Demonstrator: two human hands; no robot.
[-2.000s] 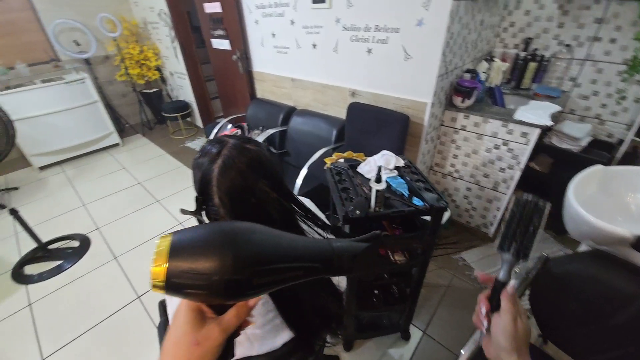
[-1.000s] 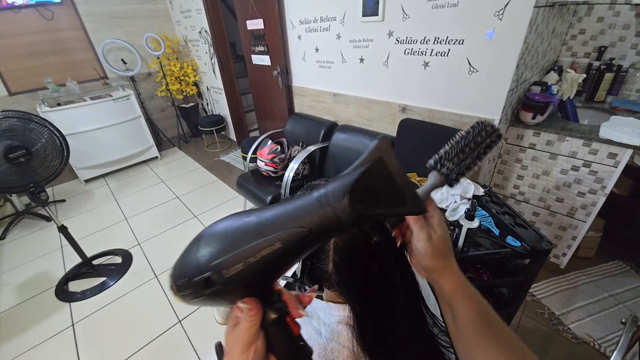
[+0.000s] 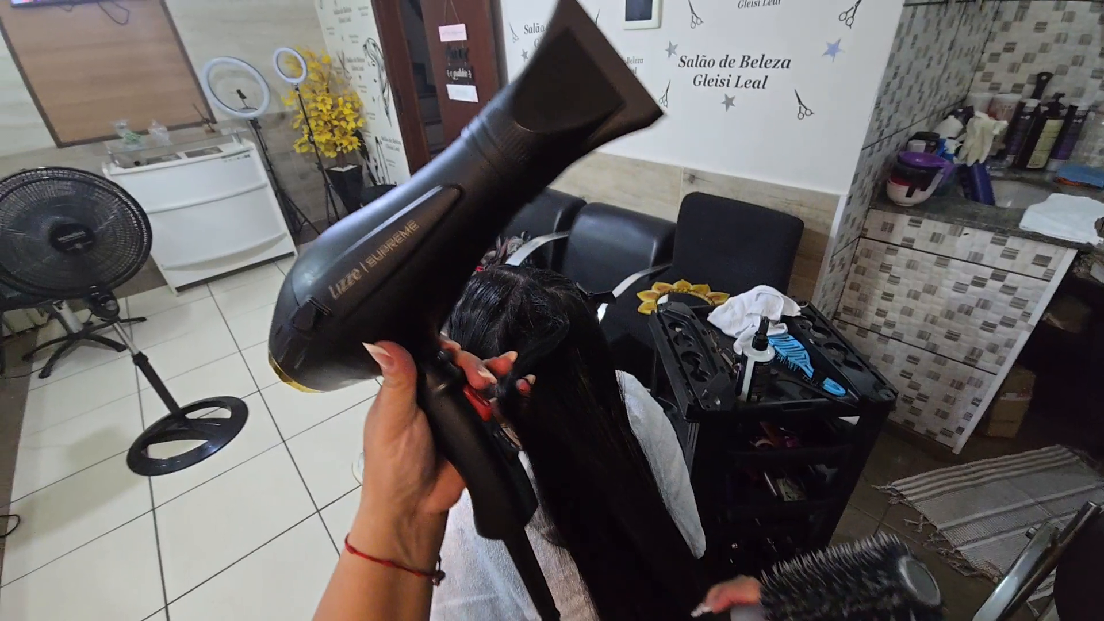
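My left hand (image 3: 410, 431) grips the handle of a black Lizze hair dryer (image 3: 388, 250), whose flat nozzle points up and to the right. The tips of its fingers touch a lock of dark hair beside the handle. A seated person's long dark hair (image 3: 595, 448) hangs down behind the dryer, over a white towel (image 3: 660, 457) on the shoulders. At the bottom right edge, my right hand (image 3: 733, 595) shows only in part, at a round bristle brush (image 3: 849, 582); its grip is mostly out of view.
Right of the person stands a black salon trolley (image 3: 780, 405) with a white cloth (image 3: 752, 310), a spray bottle (image 3: 756, 358) and a blue vent brush (image 3: 798, 354). Black chairs (image 3: 617, 246) line the wall. A pedestal fan (image 3: 73, 237) stands left, a striped rug (image 3: 1000, 500) right.
The dryer has swung from lying nearly level to a steep upward tilt. My right hand and the round brush have moved down from beside the nozzle to the lower right.
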